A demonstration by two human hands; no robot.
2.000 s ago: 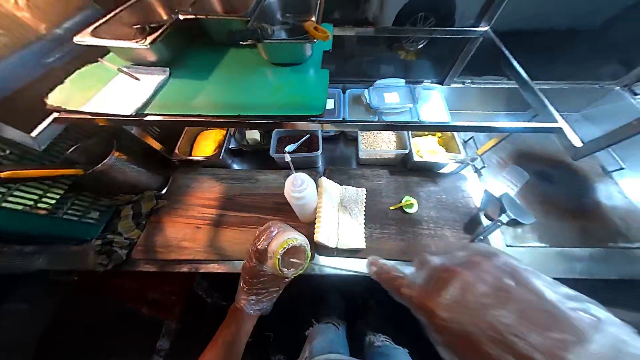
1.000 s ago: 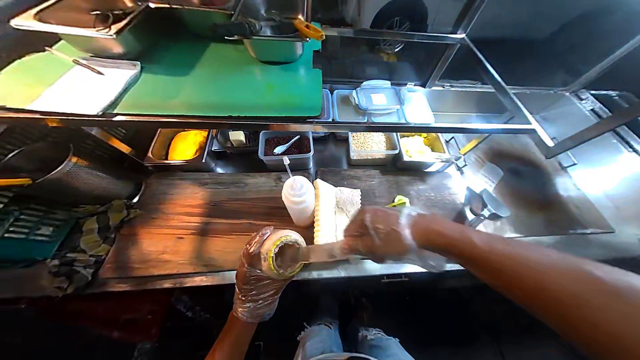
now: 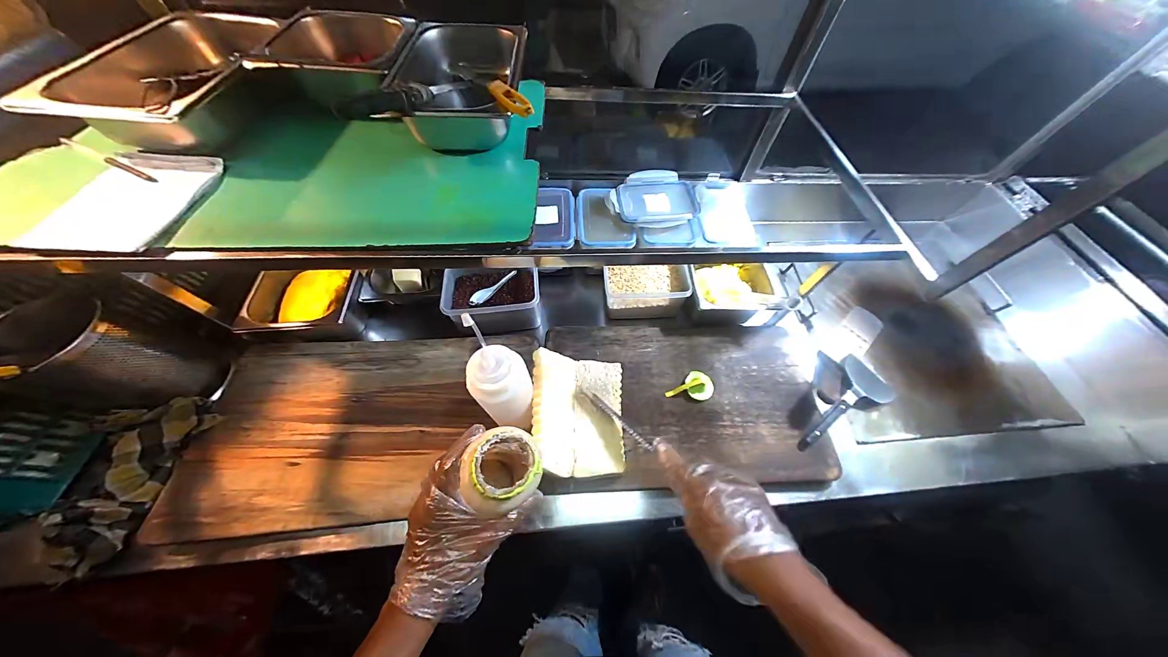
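My left hand (image 3: pixel 456 538), in a clear plastic glove, holds an uncapped jar (image 3: pixel 504 465) with its mouth towards me. In my gloved right hand (image 3: pixel 721 511) is a serrated knife (image 3: pixel 620 422), its blade over the right part of an opened piece of bread (image 3: pixel 577 424) with wavy edges. The bread lies on the wooden board. A white squeeze bottle (image 3: pixel 499 383) stands just left of the bread, behind the jar. Farther right on the board rests a small green lid or cap (image 3: pixel 699 385).
Tubs of dark granules (image 3: pixel 493 315), chopped nuts or grains (image 3: pixel 643 306) and pale yellow food (image 3: pixel 730 297) stand behind the boards. A dark-handled scraper (image 3: pixel 835 401) lies right. A metal shelf (image 3: pixel 730 254) spans above; a patterned cloth (image 3: pixel 137 465) lies left.
A second ago the knife reached to the jar's mouth; my right hand has moved off to the right and the blade is now over the bread. The jar stays in my left hand.
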